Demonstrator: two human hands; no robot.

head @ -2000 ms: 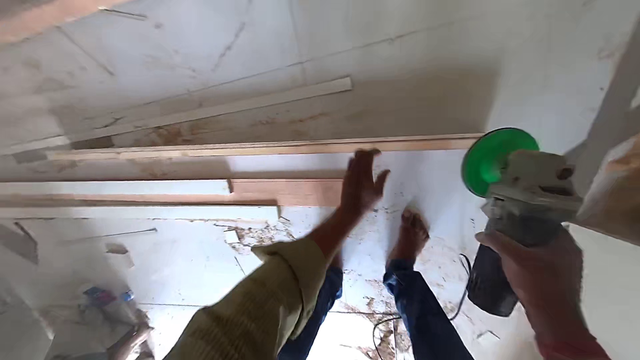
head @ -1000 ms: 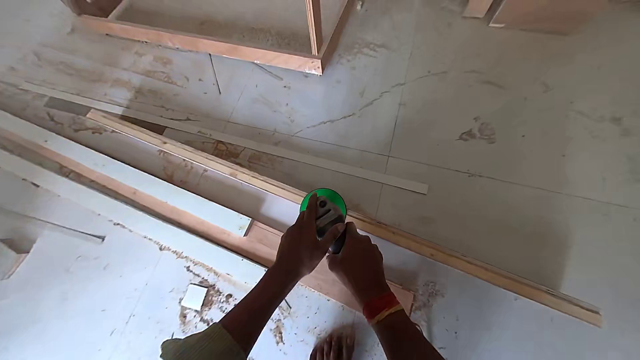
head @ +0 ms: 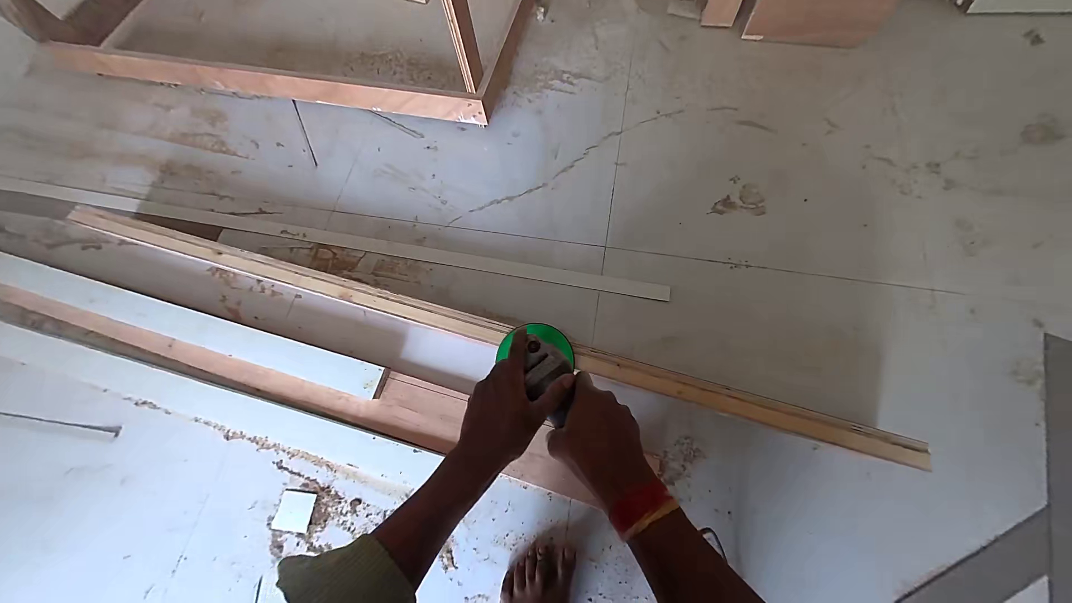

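An angle grinder with a green disc lies over the edge of a long, narrow wooden strip that runs diagonally across the floor. My left hand grips the grinder's head from the left, fingers near the disc. On the right, my right hand, with a red and yellow band at the wrist, is closed around the grinder's body, which it mostly hides. Whether the disc touches the wood cannot be told. A thin pale strip lies beyond the wooden one. White-faced boards lie nearer me on the left.
A wooden frame stands at the upper left. Wooden pieces lie at the top right. My bare foot is below my hands, and part of a cord shows beside my right forearm. A small white square piece and sawdust are on the floor.
Two seconds ago my left hand was empty and my right hand held the grinder off to the right. Both hands now hold it at the wooden strip. The view has shifted and turned.
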